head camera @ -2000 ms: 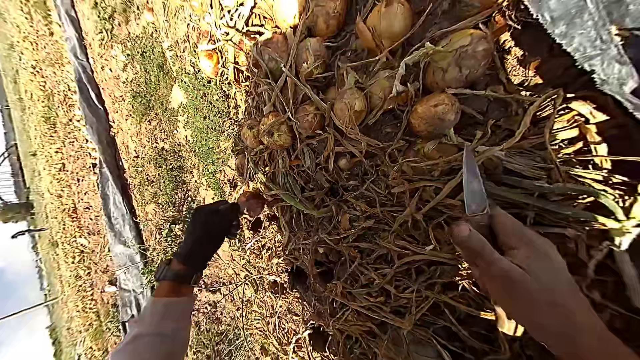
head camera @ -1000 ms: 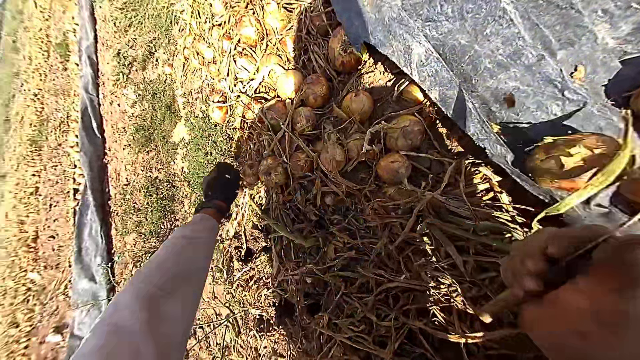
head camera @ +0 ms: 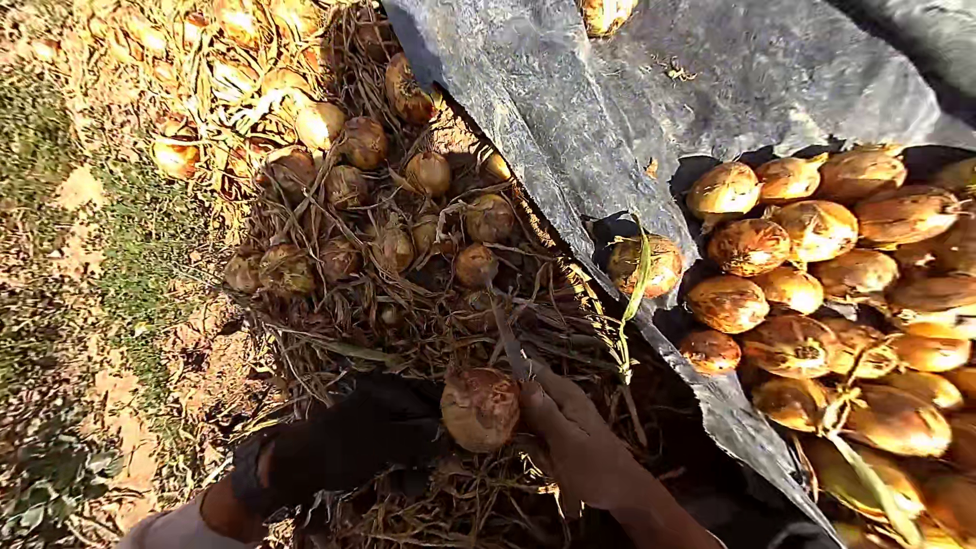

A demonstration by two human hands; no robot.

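Note:
My left hand (head camera: 358, 431), in a black glove, reaches in from the lower left. Its fingers lie in shadow close to the left side of an onion (head camera: 479, 409); whether they grip it cannot be told. From the lower right comes my bare right hand (head camera: 568, 431), shut on a knife (head camera: 507, 332) whose blade points up and away, just right of that onion. Beyond both hands, onions with dry tops (head camera: 393, 248) lie on a heap of dried leaves. A single onion (head camera: 645, 265) with a green leaf across it rests on the grey sheet.
A grey plastic sheet (head camera: 610, 114) runs diagonally from the top to the lower right. Many topped onions (head camera: 793, 343) are piled on it at the right. Sunlit onions and straw (head camera: 236, 84) lie at the upper left, beside low green weeds (head camera: 145, 252).
The view has swung right, showing the onion pile. My left hand has moved from the far side to near my right hand. The knife blade, hardly visible one second ago, shows plainly.

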